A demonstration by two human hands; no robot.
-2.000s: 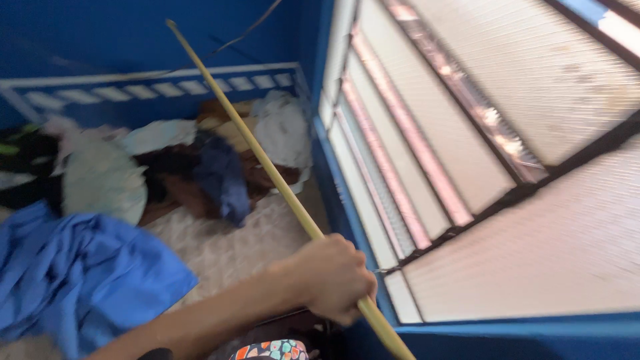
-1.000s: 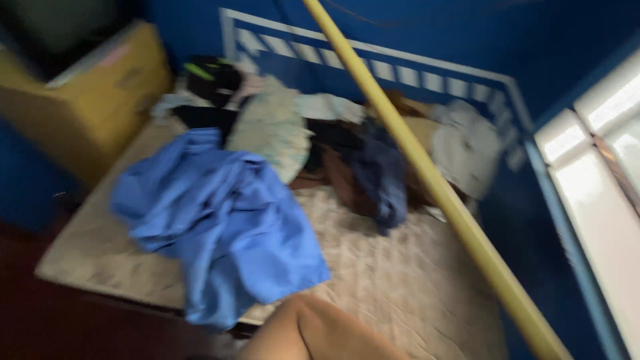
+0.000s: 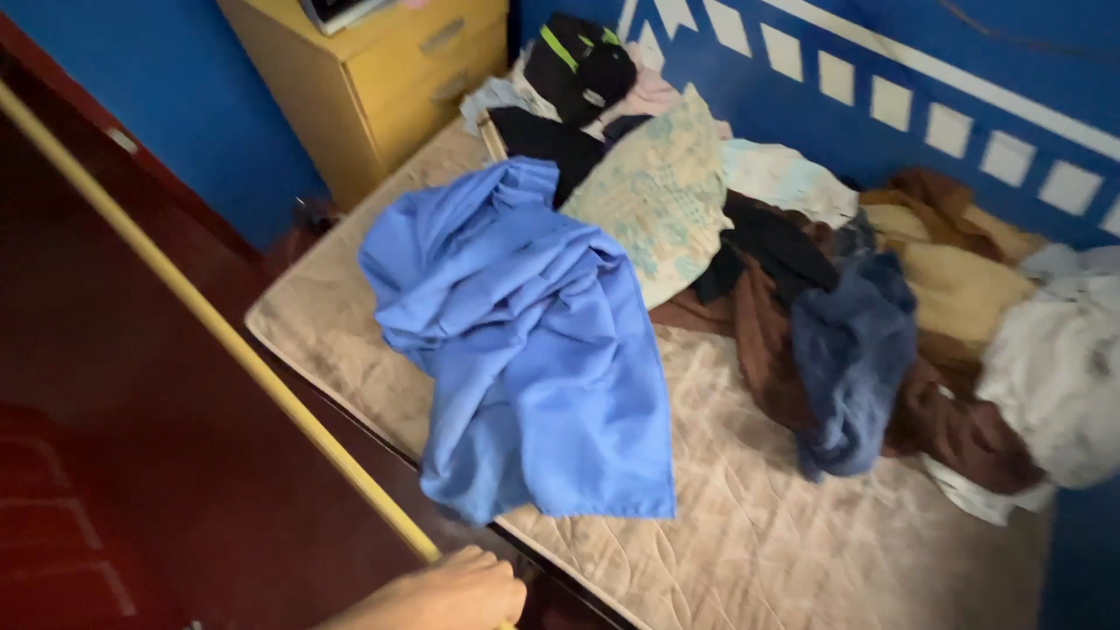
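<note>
My left hand (image 3: 464, 591) is closed around a long yellow pole (image 3: 219, 328) at the bottom of the view. From the fist the pole slants up to the left edge, over the dark red floor. My right hand is out of view. To the upper right of the fist, a crumpled blue cloth (image 3: 534, 350) lies on a bare quilted mattress (image 3: 770, 534) and hangs over its near edge. Behind it are a pale patterned cloth (image 3: 665, 192), a dark blue garment (image 3: 853, 359), brown cloth (image 3: 761, 332) and a whitish cloth bundle (image 3: 1063, 367).
A yellow wooden chest of drawers (image 3: 420, 79) stands against the blue wall by the mattress's far left corner. A black item with green stripes (image 3: 582, 70) tops the heap there. White-painted shapes (image 3: 949, 131) run along the wall behind. Dark red floor (image 3: 219, 490) lies left of the mattress.
The view has swung from the barred window toward the mattress and floor. The pole, which earlier crossed in front of the wall and window, now slants over the floor at the left.
</note>
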